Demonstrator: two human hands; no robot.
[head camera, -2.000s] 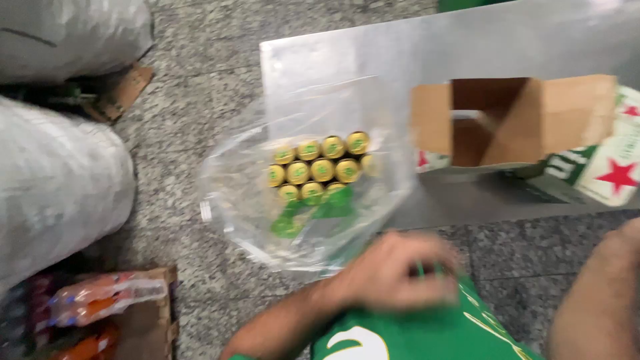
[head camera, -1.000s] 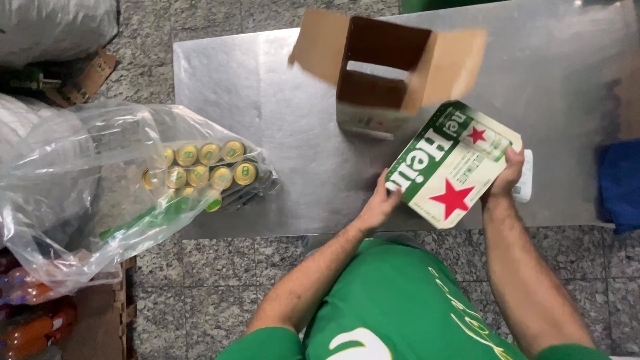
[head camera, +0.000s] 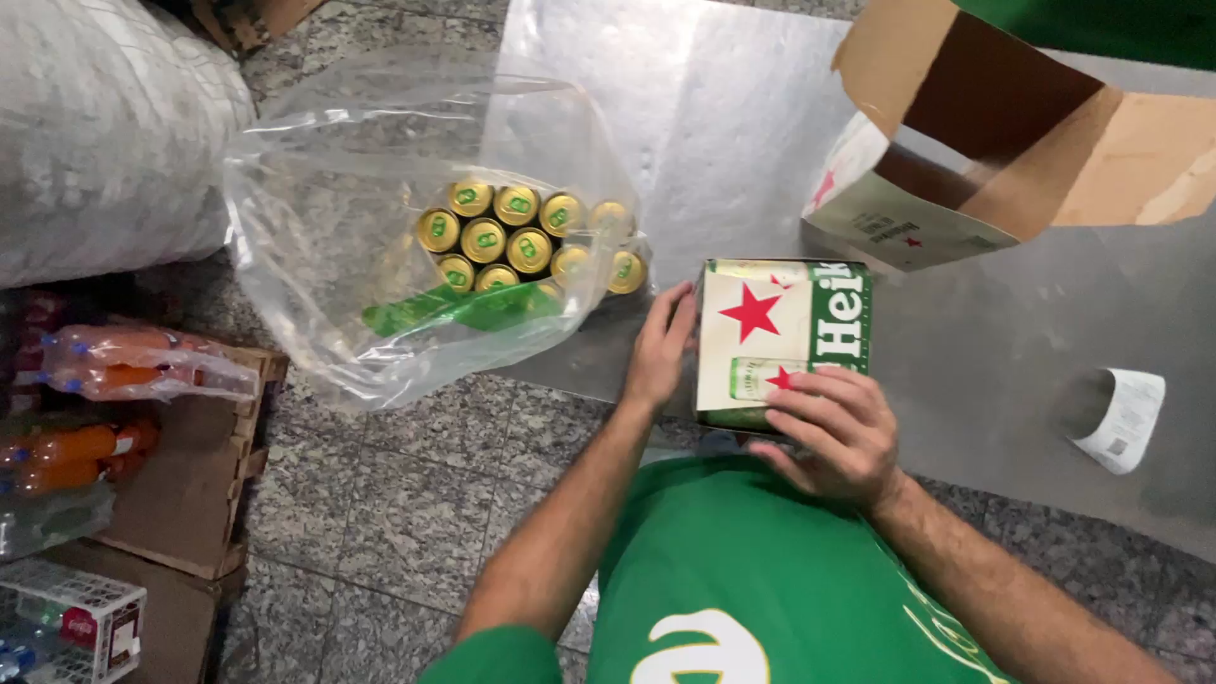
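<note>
A Heineken cardboard multipack (head camera: 750, 332) rests near the front edge of the metal table, before my body. My left hand (head camera: 665, 337) lies along its left side, fingers against the edge. My right hand (head camera: 836, 427) spreads over its lower right corner, fingertips on the printed face. To the left, several gold-topped drink cans (head camera: 484, 239) stand in rows inside a clear plastic bag (head camera: 323, 190), with a green print at its lower part. At the upper right an opened cardboard carton (head camera: 921, 204) has its flaps out and a hole through it.
The metal table (head camera: 959, 380) holds a curled paper label (head camera: 1126, 423) at the right. Left on the floor are a large wrapped sack (head camera: 104, 142), bottles of orange drink (head camera: 66, 461) on a wooden pallet (head camera: 180, 475), and a white crate (head camera: 128, 617). Something green lies at the top right corner.
The Heineken pack, held tilted between both hands a second ago, now sits flat at the table's front edge. My right hand has moved from its far end onto its face. The view has shifted.
</note>
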